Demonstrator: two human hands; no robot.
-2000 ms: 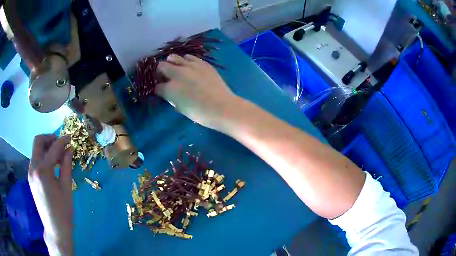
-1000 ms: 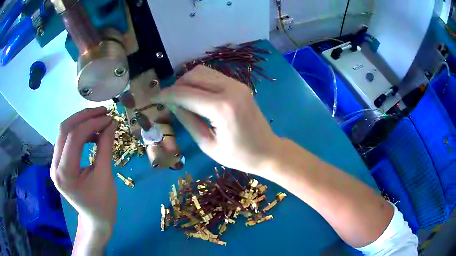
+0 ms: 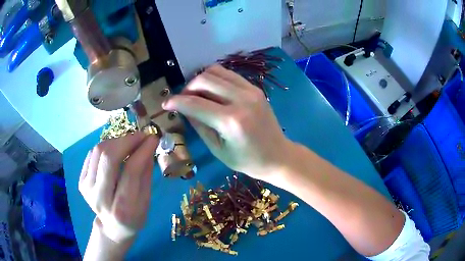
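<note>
My left hand [image 3: 120, 176] pinches a small brass terminal [image 3: 151, 130] between the electrodes, beside the lower electrode holder [image 3: 175, 162]. The round upper electrode holder [image 3: 113, 81] is just above. My right hand [image 3: 237, 120] is right of the electrodes, thumb and index finger brought together near the holder; a lead wire between them cannot be made out. Loose brass terminals [image 3: 118, 125] lie behind my left hand. Dark red lead wires [image 3: 255, 65] lie behind my right hand. Finished pieces [image 3: 229, 211] lie heaped at front centre.
A teal mat [image 3: 306, 204] lies under the heaps. The white machine body [image 3: 224, 30] stands behind. Blue air hoses [image 3: 25, 48] and a black knob [image 3: 45, 80] are at upper left. A control box [image 3: 380, 81] and blue bins [image 3: 428, 148] are on the right.
My right hand has moved from the wire bundle to the electrodes. My left hand has moved from the terminal heap to the electrodes with a terminal. The camera view has shifted.
</note>
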